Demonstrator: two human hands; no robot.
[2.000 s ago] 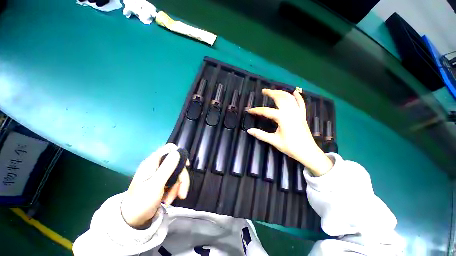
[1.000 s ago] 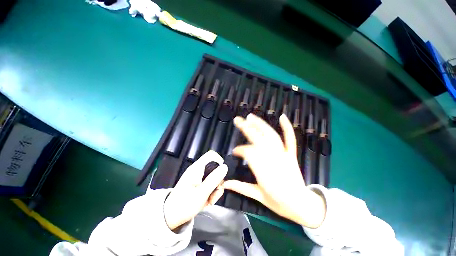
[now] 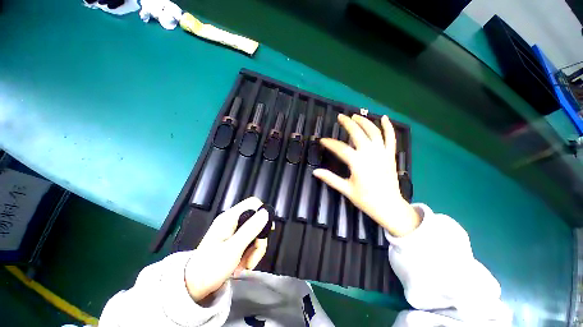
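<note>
A large black ribbed parts tray (image 3: pixel 293 252) lies on the green bench in front of me. Several black handle housings (image 3: pixel 237 179) lie side by side in its slots, each with an oval recess, a copper ring and a thin metallic end toward the far side. My left hand (image 3: pixel 227 246) is over the tray's near left part, closed on small black oval pieces between thumb and fingers. My right hand (image 3: pixel 369 172) is over the right half of the tray with fingers spread, and it hides some housings. I see nothing held in it.
A pale yellow strip (image 3: pixel 220 34), a crumpled white lump (image 3: pixel 160 13) and a white holder (image 3: pixel 115 5) lie at the bench's far left. A black tray (image 3: pixel 521 60) is at the upper right. A cart with a white sign (image 3: pixel 22 201) stands below left.
My right hand has moved from beside my left hand up and away over the housings. My left hand has shifted slightly left, still holding the black pieces.
</note>
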